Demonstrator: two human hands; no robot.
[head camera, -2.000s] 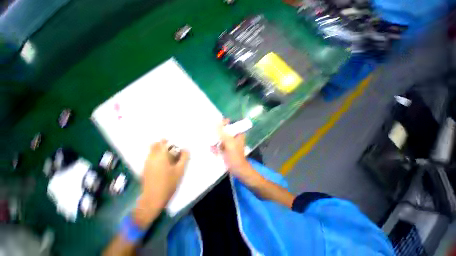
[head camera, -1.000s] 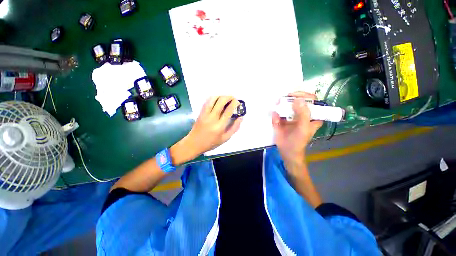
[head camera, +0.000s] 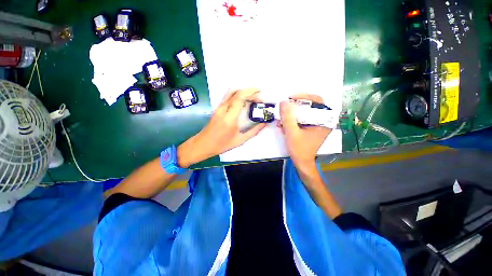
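Note:
My left hand (head camera: 233, 121) holds a small black unit (head camera: 262, 112) with a pale and yellowish face, low over the white paper sheet (head camera: 275, 48). My right hand (head camera: 303, 129) grips a white dispensing syringe (head camera: 315, 115), lying nearly level with its front end toward the unit. The syringe's front end is at the unit's right side; whether they touch I cannot tell. A green fitting and a clear air hose (head camera: 382, 135) are at the syringe's rear. The sheet has red marks (head camera: 232, 9) near its far edge.
Several black units (head camera: 155, 74) stand on the green bench at left, around a white wipe (head camera: 116, 62). A white fan (head camera: 24, 135) and a grey metal bar (head camera: 27, 24) are at the left edge. A black dispensing controller (head camera: 452, 64) with a yellow label stands at right.
The syringe and the unit have come together; they were apart one second ago. The unit now shows its labelled face. The view has shifted, and two seconds ago it was strongly tilted.

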